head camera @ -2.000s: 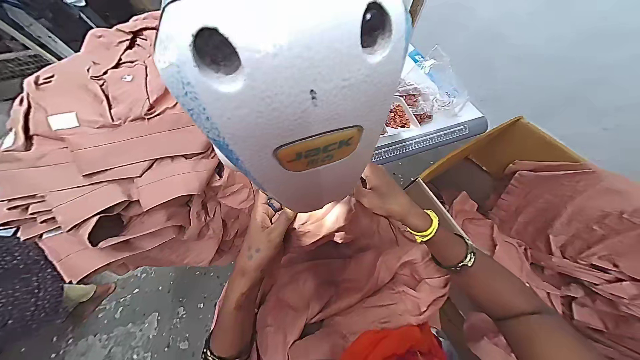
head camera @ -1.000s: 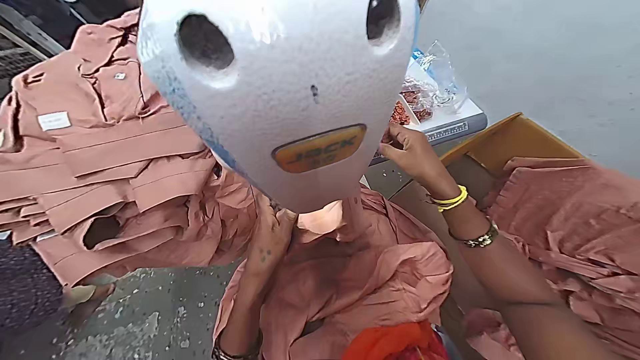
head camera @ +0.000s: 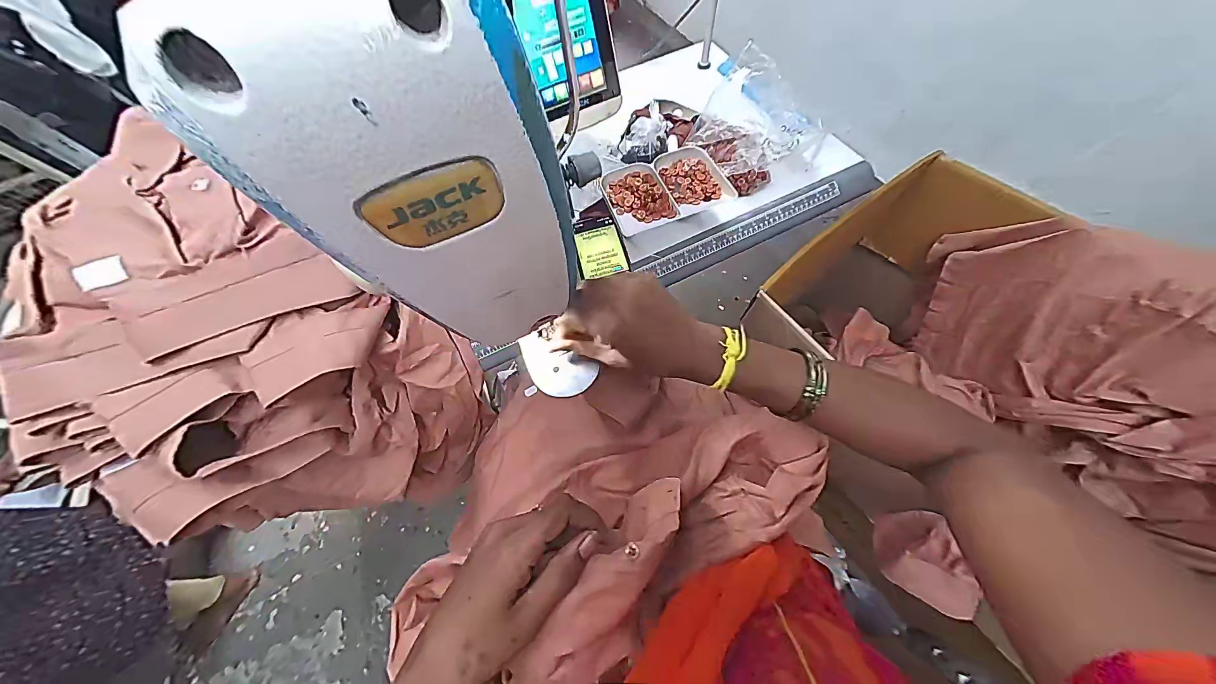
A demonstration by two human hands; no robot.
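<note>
A white Jack sewing machine head (head camera: 380, 152) fills the upper left. Beneath its lower tip, my right hand (head camera: 636, 328) is at a round white metal plate (head camera: 560, 369), its fingers bent together; whether they pinch a small thing cannot be made out. A salmon-pink garment (head camera: 655, 446) spreads from the plate down over my lap. My left hand (head camera: 518, 579) lies on this garment lower down, fingers curled into a fold beside a small button (head camera: 632, 550). The machine's needle area is hidden behind its head and my right hand.
White trays of reddish buttons (head camera: 670, 185) stand on the white table with a measuring scale (head camera: 741, 223), near a phone (head camera: 600, 249) and a display (head camera: 567, 52). Stacked pink garments (head camera: 228, 361) lie at left. More garments fill a yellow-brown box (head camera: 855, 228) at right.
My right hand has come back from beside the button trays to the plate under the machine head. My left hand has moved down from near the machine onto the garment. The view has shifted.
</note>
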